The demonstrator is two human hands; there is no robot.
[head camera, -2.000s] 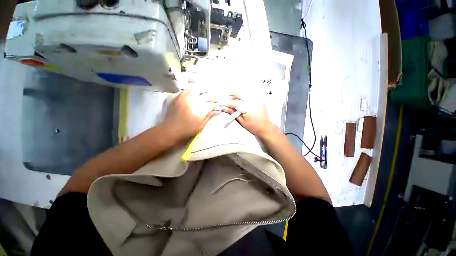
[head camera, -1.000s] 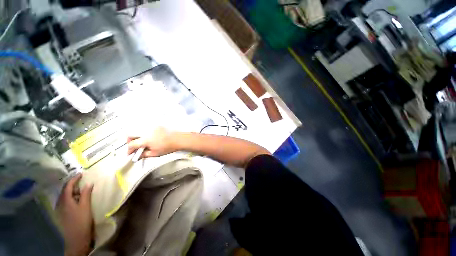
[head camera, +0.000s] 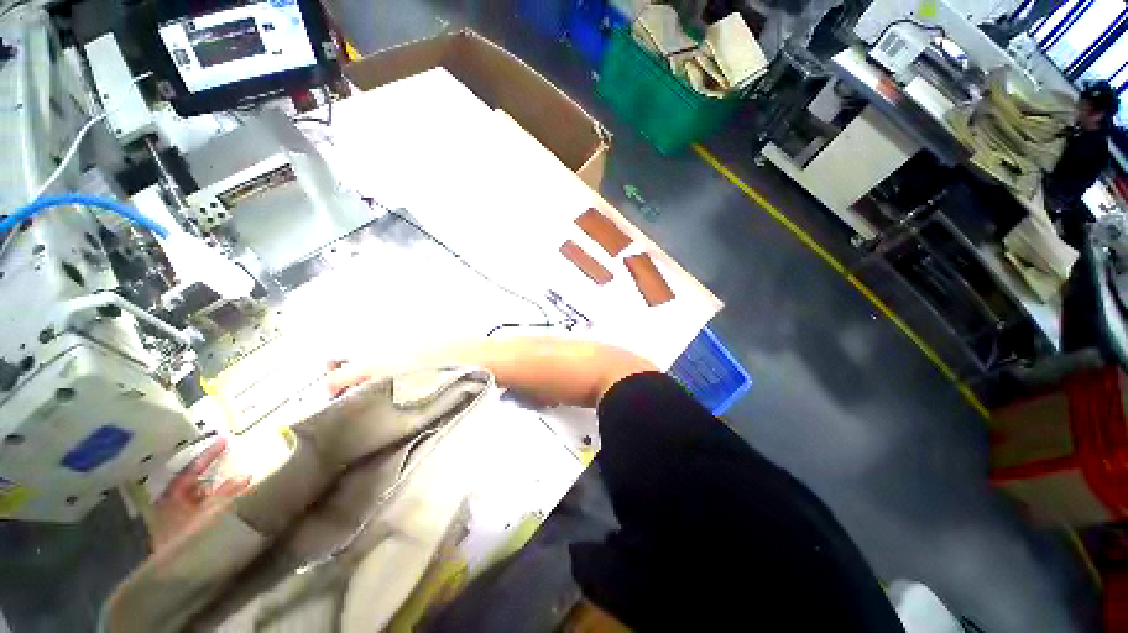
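The beige bag body point(head camera: 359, 458) lies with its open mouth toward me, on the front of the machine bed. My left hand point(head camera: 198, 488) is at the bag's left edge, fingers spread over its pale edge; its grip is unclear. My right hand point(head camera: 359, 375) lies at the bag's far right edge, partly hidden by the fabric and washed out by glare. The sewing machine head point(head camera: 93, 427) with a blue label stands left of the bag. The needle area is not clear.
Three red-brown leather patches point(head camera: 586, 262), thread snips point(head camera: 569, 312) and a black cord point(head camera: 452, 251) lie on the table's right. Behind are a lit control screen point(head camera: 241, 50) and cardboard box point(head camera: 476, 74). A green crate point(head camera: 649, 93), blue crate point(head camera: 711, 371) and a person point(head camera: 1086, 142) are beyond.
The view has swung right, bringing the screen and the person into sight. The bag's mouth has shifted and folded over between my hands, covering the yellow strip seen earlier.
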